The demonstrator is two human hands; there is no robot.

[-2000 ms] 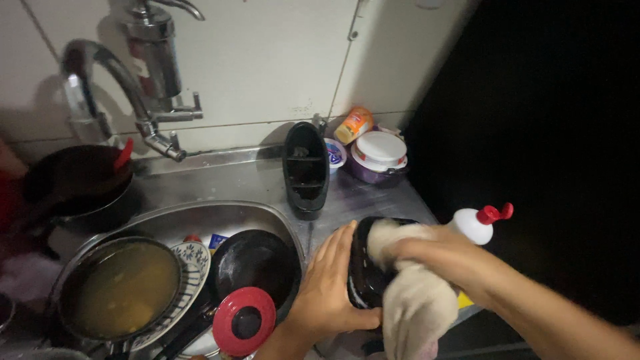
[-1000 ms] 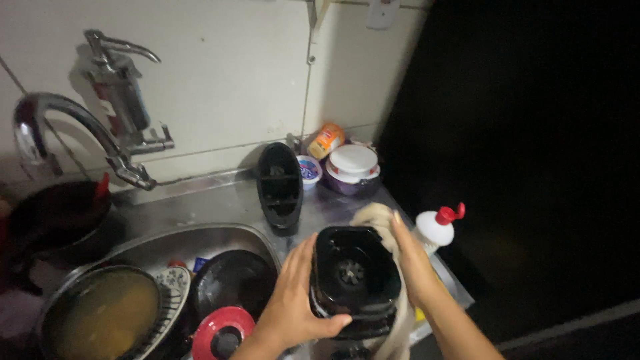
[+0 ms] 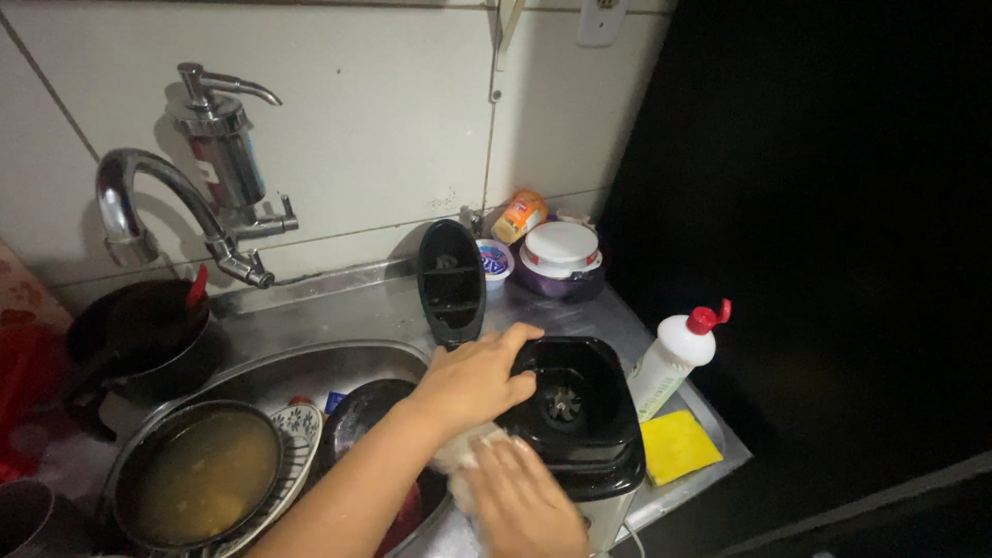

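Note:
A blender-like appliance base, with a black square well and a metal drive coupling inside, stands on the steel counter at the sink's right. My left hand holds the left rim of this well, its fingers over the edge. Below it, my right hand, blurred, presses a pale cloth against the base's left front side. The cloth is mostly hidden under the hands. Behind the base, a black oval divided holder stands upright.
The sink holds a pan of cloudy liquid, a patterned plate and dark cookware. A pot sits left, under the faucet. At right are a white bottle and yellow sponge cloth; tubs stand behind.
The cloth and my right hand have moved from the base's right side to its left front. My left hand has shifted up to the left rim. The yellow sponge cloth now shows more fully.

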